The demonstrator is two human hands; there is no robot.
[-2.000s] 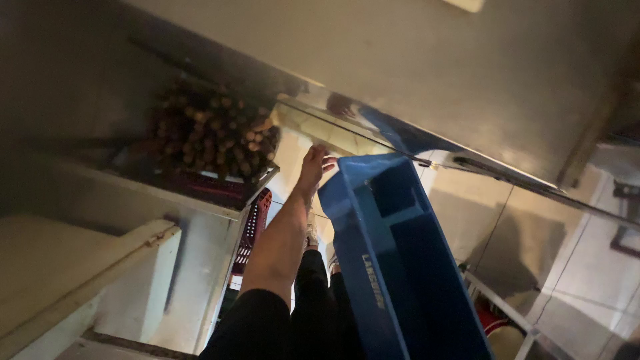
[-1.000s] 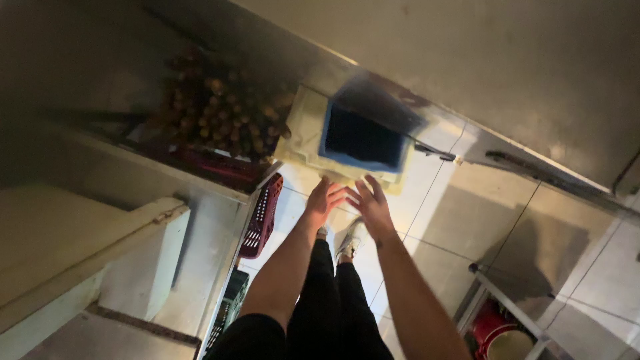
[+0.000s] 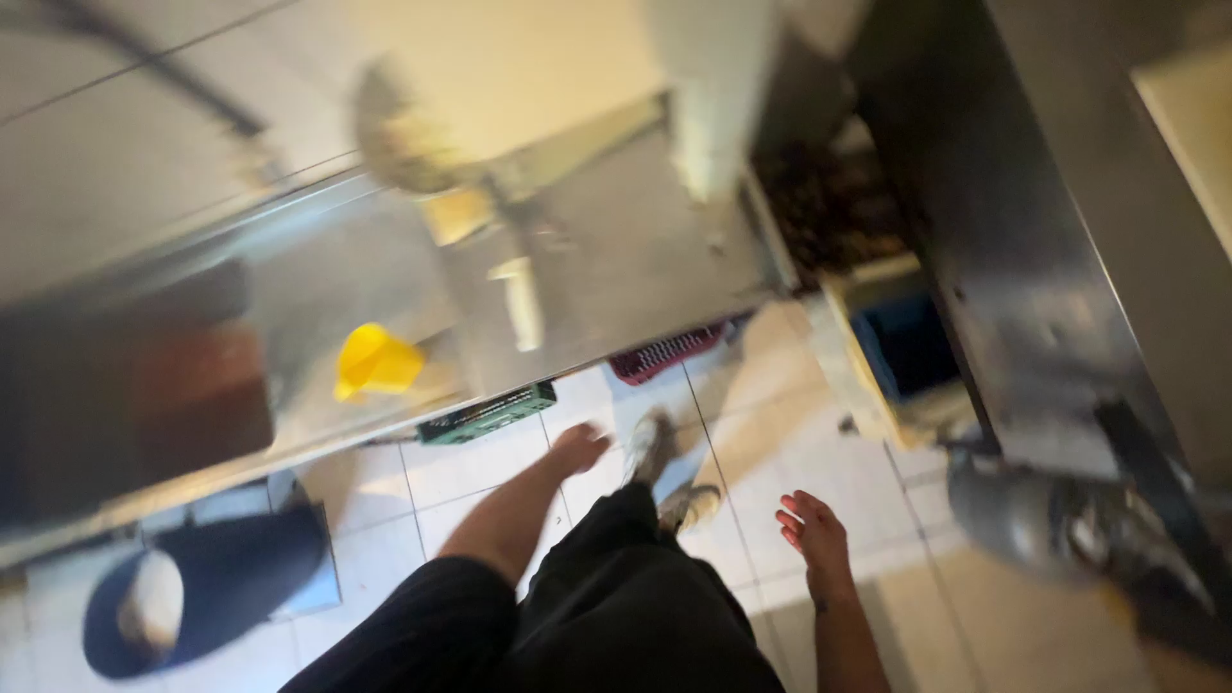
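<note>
My left hand (image 3: 579, 449) hangs over the tiled floor beside the metal counter, with nothing seen in it; motion blur hides its fingers. On the other side of my legs, my right hand (image 3: 813, 527) holds nothing, its fingers apart and a little curled. The blue bin (image 3: 905, 346) sits inside a pale yellow crate (image 3: 871, 385) at the right, partly under a steel surface. My shoes (image 3: 688, 505) are on the tiles between both hands.
A metal counter (image 3: 616, 279) spans the left, with a yellow object (image 3: 375, 361) on it. Below its edge are a green crate (image 3: 491, 414) and a dark red crate (image 3: 669, 354). A blurred metal cylinder (image 3: 1011, 510) stands at the right; a dark blue container (image 3: 231, 587) is at lower left.
Both hands have drawn away from the blue bin and moved apart. The left hand was by the bin's end two seconds ago; the bin then went down into the pale crate. The view has swung strongly left.
</note>
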